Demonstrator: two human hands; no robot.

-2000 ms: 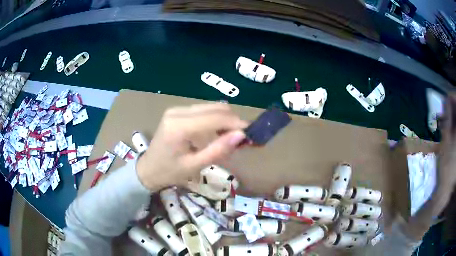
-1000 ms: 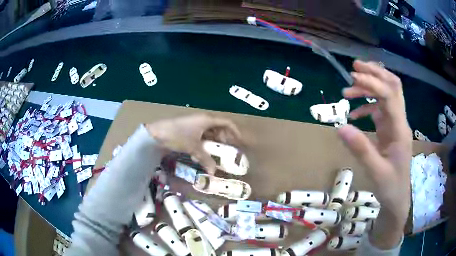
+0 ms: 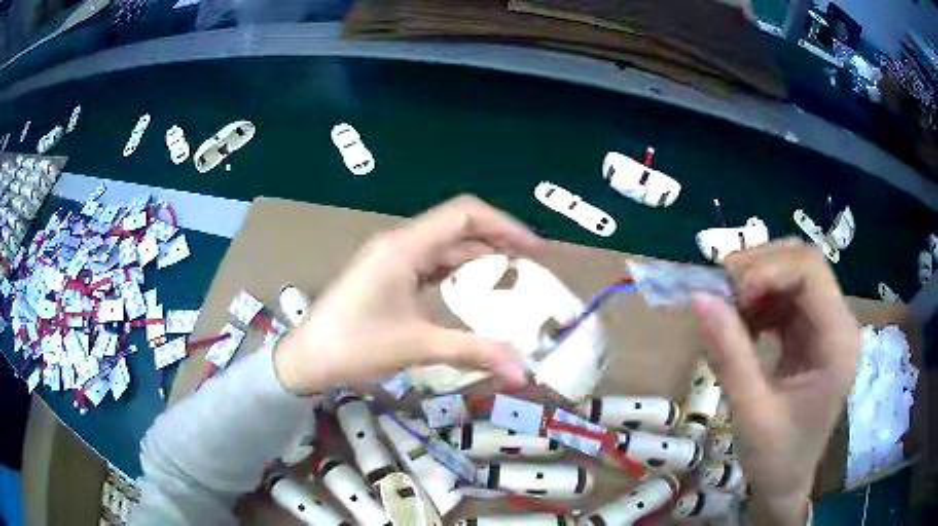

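My left hand [image 3: 411, 298] holds a white car body shell [image 3: 504, 298] above the cardboard, thumb at its lower edge and fingers over its far side. My right hand [image 3: 787, 329] pinches a silver-white flat pack [image 3: 679, 283] between thumb and fingers, to the right of the shell. A blue and red wire [image 3: 597, 304] runs from the pack to the shell, where a small white end touches it. The shell's far side is partly hidden by my fingers.
Closed white cars [image 3: 535, 478] with tags and red strips lie on the cardboard sheet [image 3: 309, 231]. A tag-and-strip pile [image 3: 93, 293] is at left. Small white pieces [image 3: 881, 401] fill a box at right. The green belt [image 3: 463, 134] carries scattered car parts. Stacked cardboard [image 3: 576, 46] lies beyond.
My right hand has come down from over the belt with the wired pack, beside the shell. My left hand has lifted the shell off the pile. Belt parts have shifted right.
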